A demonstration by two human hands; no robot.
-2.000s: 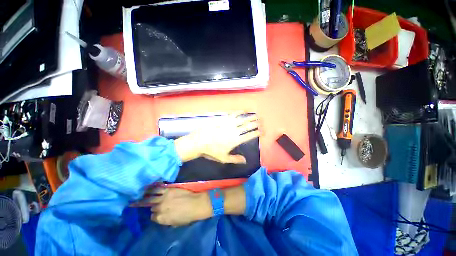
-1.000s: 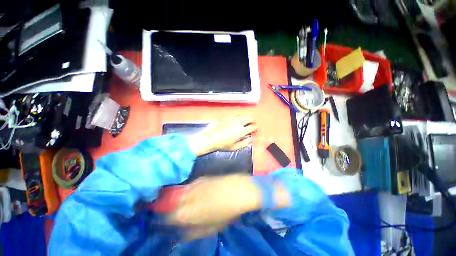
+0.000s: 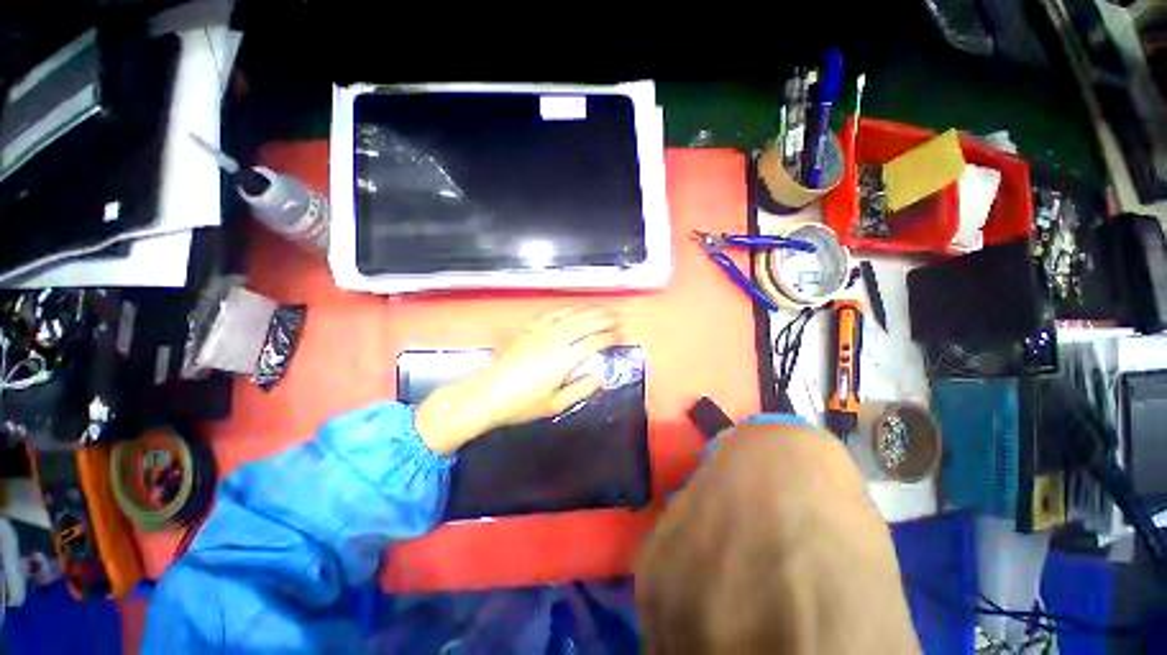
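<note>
A black tablet (image 3: 550, 467) lies flat on the red-orange mat, with a grey strip along its upper left edge. My left hand (image 3: 525, 371) lies palm down across its upper part, fingers slightly apart, pointing right. A shiny, crinkled patch shows by the fingertips at the tablet's upper right. My right hand (image 3: 774, 550) is raised close to the camera, large and blurred, at the lower right. Its fingers cannot be made out, nor whether it holds anything. It partly hides a small black block (image 3: 708, 416) on the mat.
A larger screen panel (image 3: 499, 186) lies above the tablet. A bottle (image 3: 292, 209) and small bags (image 3: 241, 329) are left. Blue-handled cutters (image 3: 740, 271), tape rolls (image 3: 832, 288), an orange screwdriver (image 3: 845, 358), a screw tub (image 3: 932, 448), a pen holder (image 3: 781, 186) and a red tray (image 3: 1011, 211) are right.
My right hand has moved from below the tablet up and right, close to the camera. My left hand stays on the tablet. The view has shifted.
</note>
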